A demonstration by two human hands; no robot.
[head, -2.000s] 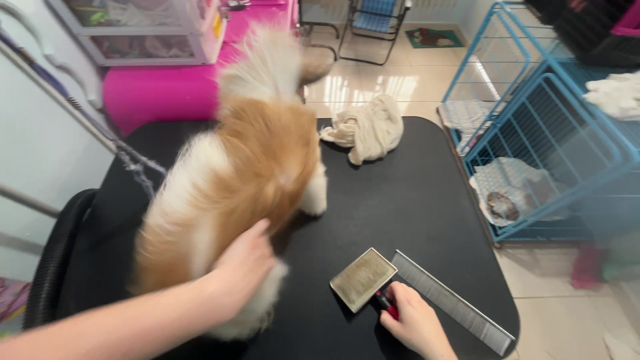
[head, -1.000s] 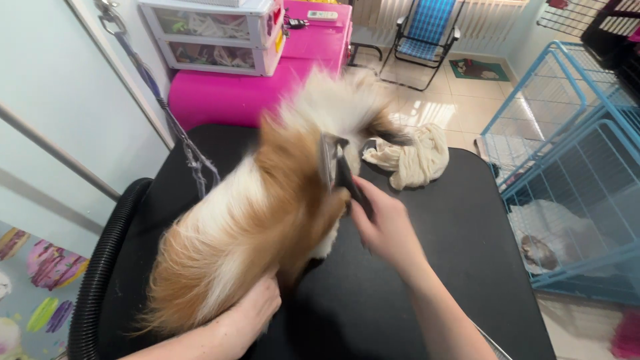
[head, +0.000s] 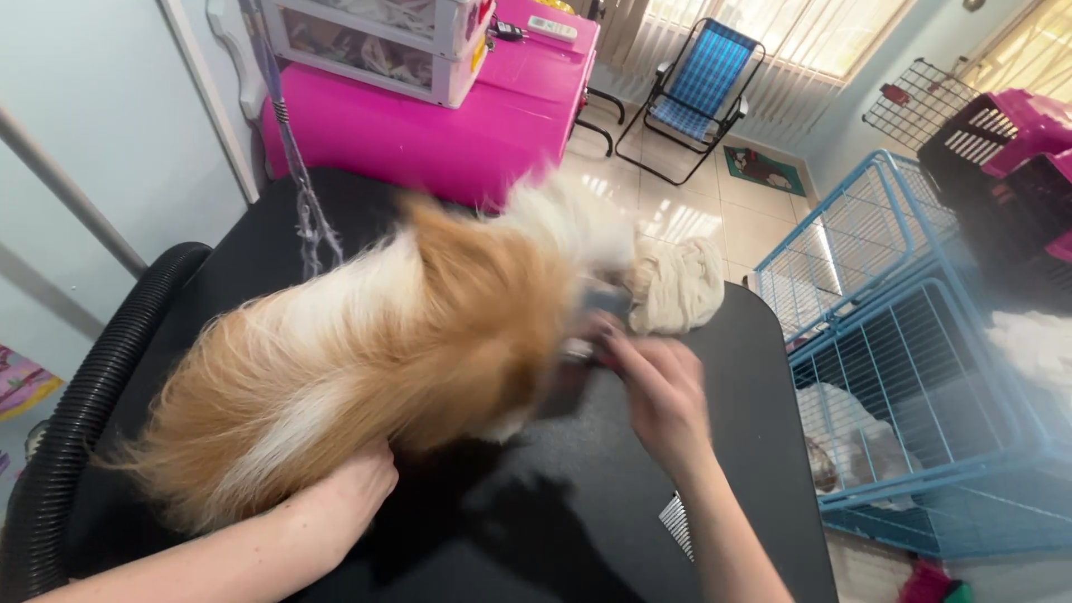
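A long-haired tan and white dog (head: 368,335) is on the black grooming table (head: 745,419), its head toward the far side. My left hand (head: 364,477) is at the dog's lower flank, its fingers partly hidden by fur. My right hand (head: 657,377) grips a slicker brush (head: 590,331), blurred by motion, close to the dog's head and chest. A crumpled cream cloth (head: 680,286) lies on the table just beyond that hand. Part of a metal comb (head: 677,523) shows beside my right forearm, which covers the rest.
A black corrugated hose (head: 92,394) runs along the table's left edge. A frayed rope (head: 306,197) hangs over the far left corner. Plastic drawers (head: 377,54) stand on a pink surface (head: 419,142) behind. A blue wire cage (head: 913,360) is at the right, a folding chair (head: 699,84) farther back.
The slicker brush, on the table two seconds ago, was taken up by my right hand and brought to the dog's front. Since one second ago it has moved off the dog's neck.
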